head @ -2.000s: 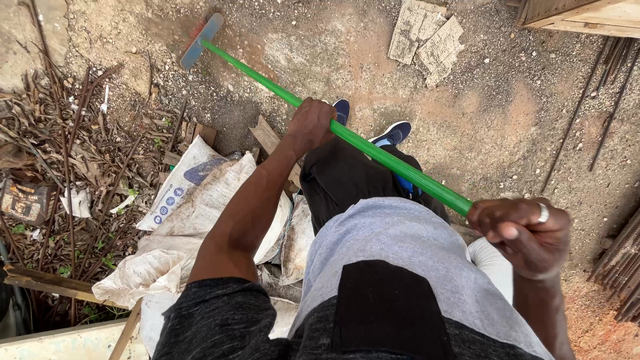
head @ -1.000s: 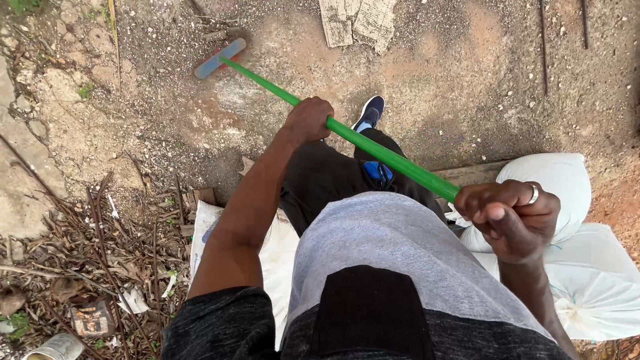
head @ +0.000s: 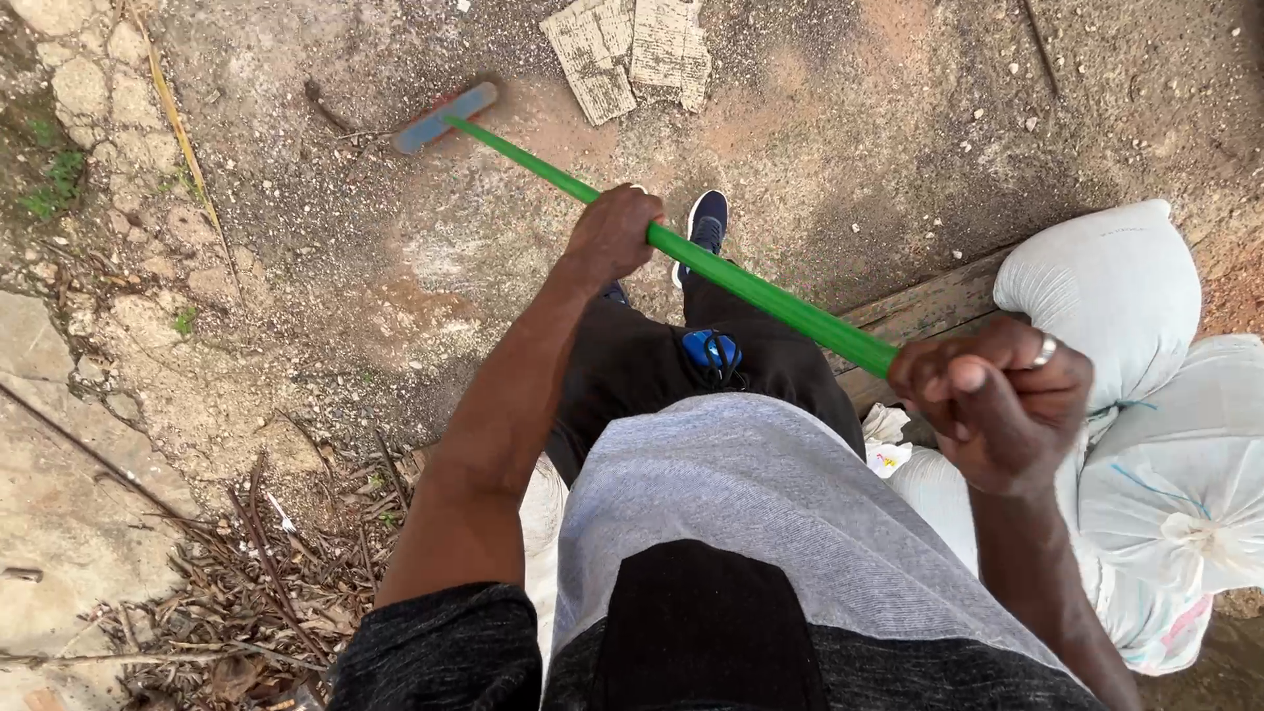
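Note:
A push broom's long green handle (head: 780, 301) runs slantwise across the head view, from its bluish head (head: 446, 118) on the gritty ground at the upper left to my right hand. My left hand (head: 616, 233) is closed around the middle of the handle, above my dark trousers. My right hand (head: 995, 403), with a ring on one finger, grips the top end of the handle at the right. The bristles are mostly hidden under the broom head. A small stick (head: 328, 109) lies just left of it.
Torn flat pieces (head: 632, 54) lie beyond the broom. Filled white sacks (head: 1106, 296) stand at the right beside a wooden plank (head: 923, 306). Dry leaves and twigs (head: 296, 573) are heaped at the lower left, near broken concrete (head: 69, 464). My shoe (head: 707, 232) is on the ground.
The view has shifted a lot, bringing the white sacks in at the right. Both hands keep their hold on the handle. The broom head now stands nearer to the torn flat pieces.

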